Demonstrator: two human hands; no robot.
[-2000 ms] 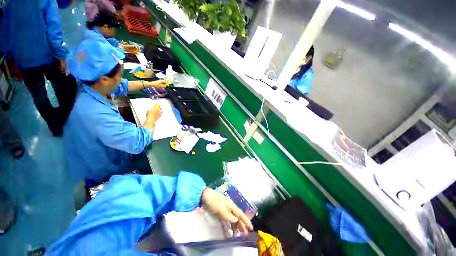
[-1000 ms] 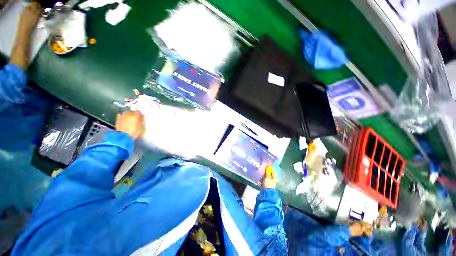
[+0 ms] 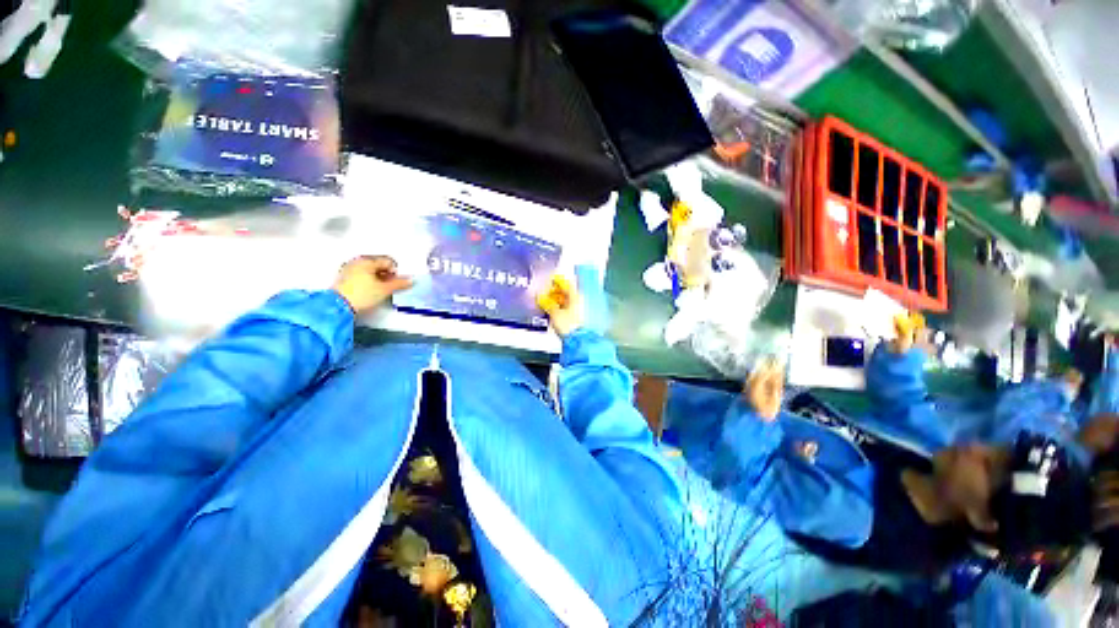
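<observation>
A tablet with printed purple-blue "SMART TABLET" film on its face lies on the white work mat in front of me. The print reads upside down. My left hand is at the tablet's left edge, fingertips bent towards it; whether they grip anything is unclear. My right hand, with yellow finger cots, holds the right edge of the tablet, near the lower corner. A stack of the same film in clear plastic lies at the upper left.
Black trays stand behind the mat, with a dark tablet on their right. Red-white scraps lie left. Crumpled film, a red compartment bin and a neighbouring worker's hands are right. Plastic-wrapped tablets are lower left.
The view has swung down and right onto the mat. My left hand has come from the mat's left end to the tablet's left edge. My right hand stays at its right edge.
</observation>
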